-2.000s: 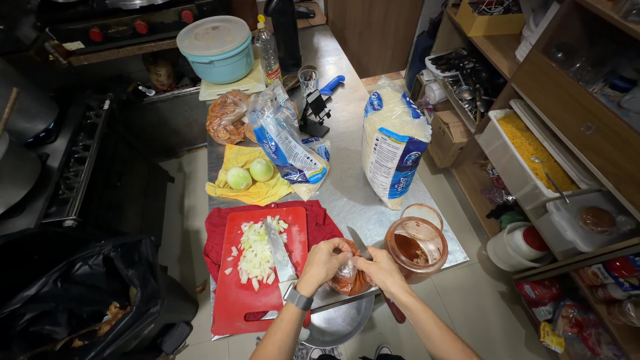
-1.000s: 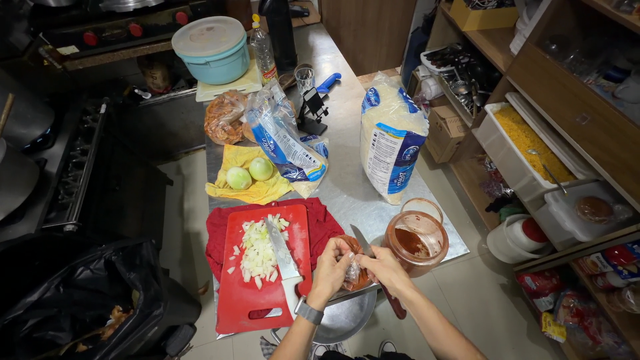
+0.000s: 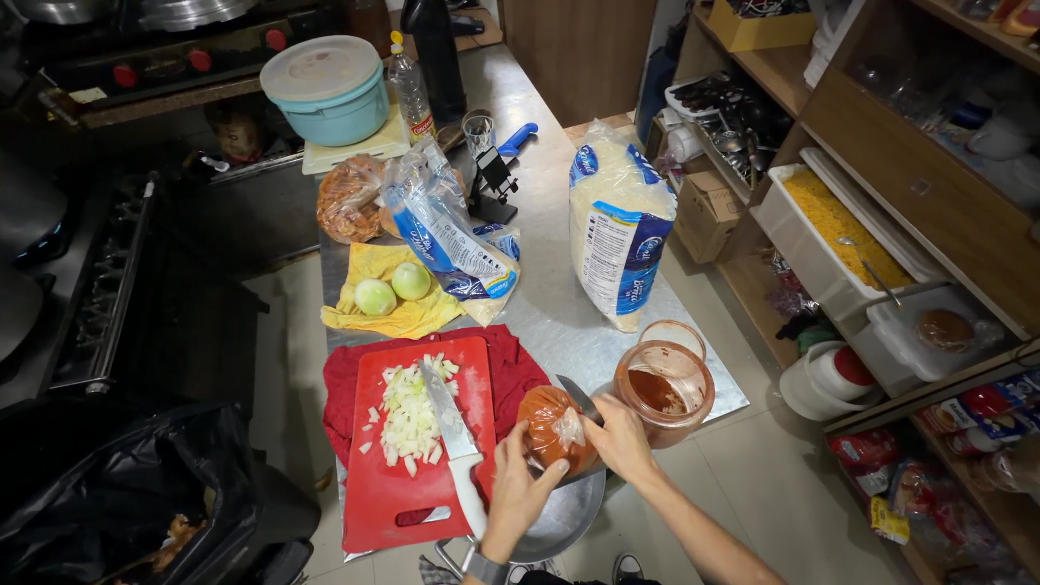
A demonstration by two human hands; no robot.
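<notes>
A tied clear plastic bag of orange-red powder [image 3: 552,426] rests in my left hand [image 3: 516,487], whose thumb and fingers spread around its lower left side. My right hand [image 3: 619,439] is at the bag's right side by the gathered plastic. A dark knife blade [image 3: 580,400] emerges behind its fingers; its handle is hidden, and whether I grip it is unclear. Right of this hand stands an open jar [image 3: 664,392] with red powder inside, its round lid behind it. Chopped onion [image 3: 410,410] and a white-handled knife [image 3: 455,439] lie on the red cutting board [image 3: 366,504] to the left.
Two peeled onions [image 3: 392,290] sit on a yellow cloth [image 3: 357,321]. Behind are rice bags [image 3: 621,236], a phone stand [image 3: 493,191] and a turquoise tub [image 3: 333,110]. A metal pan [image 3: 561,528] is below the table edge. Shelves [image 3: 764,292] flank the right, a lined bin [image 3: 268,487] the left.
My hands no longer meet at the gathered plastic; my left hand now supports the bag's side, and the bag shows more fully. The red knife handle seen earlier beside my right wrist is now hidden.
</notes>
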